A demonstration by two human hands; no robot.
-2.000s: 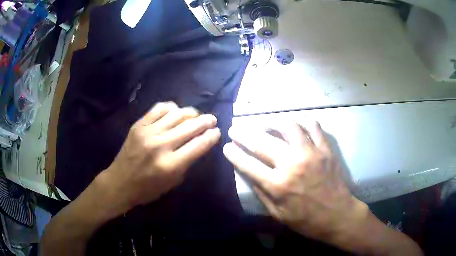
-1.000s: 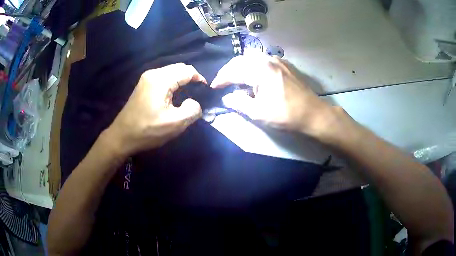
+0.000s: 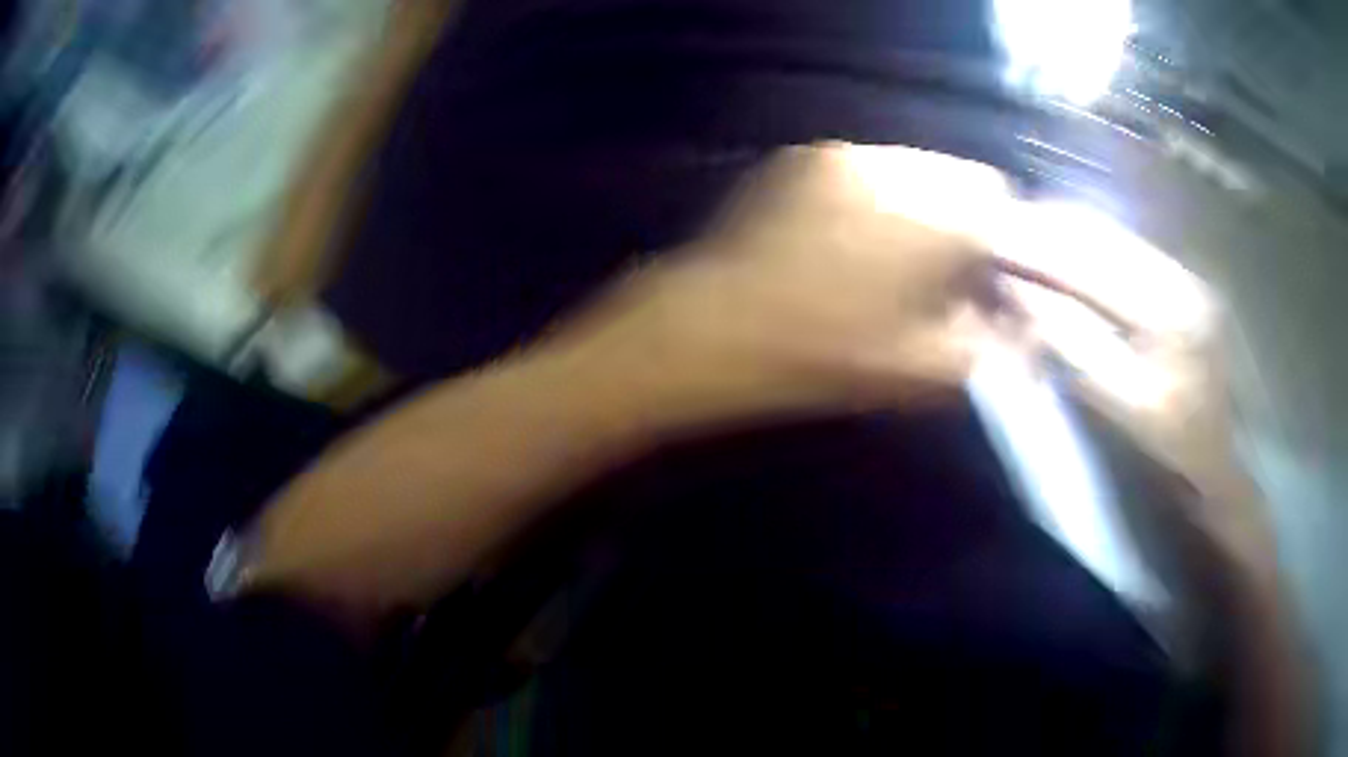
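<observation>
The view is strongly blurred. The dark garment panel (image 3: 621,133) lies behind my left forearm, and dark cloth also fills the area below it. My left hand (image 3: 902,266) is right of centre, with its fingers curled on the dark cloth. My right hand (image 3: 1161,333) is close beside it at the right, its fingers bent towards the left hand and also closed on cloth. The fingertips and the held edge are too blurred to make out in detail. A bright white wedge of table (image 3: 1057,466) shows below the hands.
A bright lamp glare (image 3: 1064,37) is at the top right, with blurred machine parts beside it. A brown strip (image 3: 348,148) runs along the panel's left side. The pale table edge (image 3: 163,289) and blurred clutter are at the left.
The hands went from lying flat by the panel edge to gripping cloth near the needle. Now the view has swung left, so hands, panel and lamp glare appear farther right and blurred.
</observation>
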